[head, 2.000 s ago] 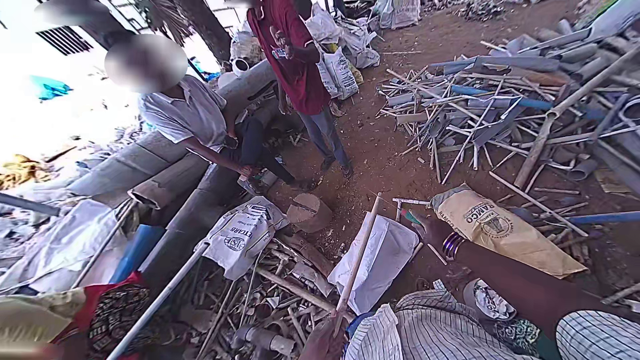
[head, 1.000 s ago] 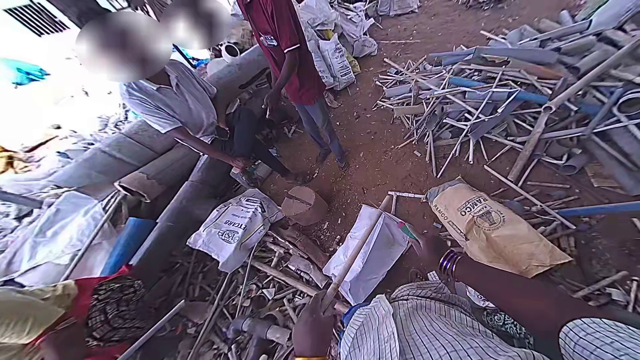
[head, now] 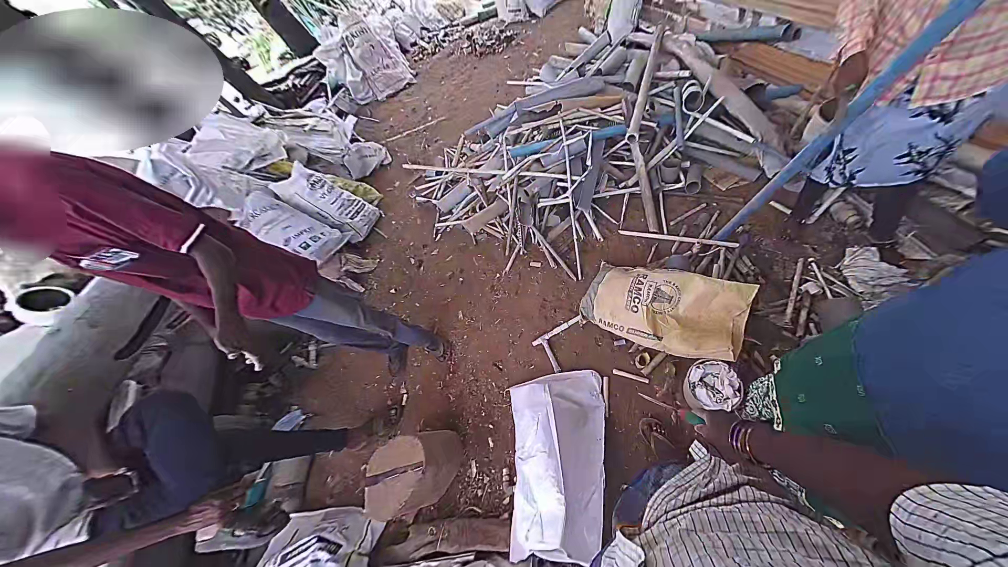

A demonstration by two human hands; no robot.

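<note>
My right hand (head: 715,431), with bangles at the wrist, is closed around a small tool with a green handle (head: 694,418). A thin reddish shaft seems to point left from it; its kind is unclear. Just above the hand is a round white container (head: 713,386) with pale crumpled material inside. My left hand is out of view. A flattened white sack (head: 561,465) lies on the soil left of my striped clothing, and a brown paper sack (head: 669,311) lies farther forward. A thin white pipe piece with a bend (head: 555,335) touches the ground near the brown sack.
A large heap of scrap plastic pipes (head: 567,157) lies ahead. A round wooden block (head: 413,475) sits left of the white sack. A person in a maroon shirt (head: 181,236) stands left, another sits below. At right, a person is beside a long blue pipe (head: 835,134).
The view has swung right. My left hand and the pale pipe it held, seen a second ago, are out of view. A blue pipe and people at the right have come into view.
</note>
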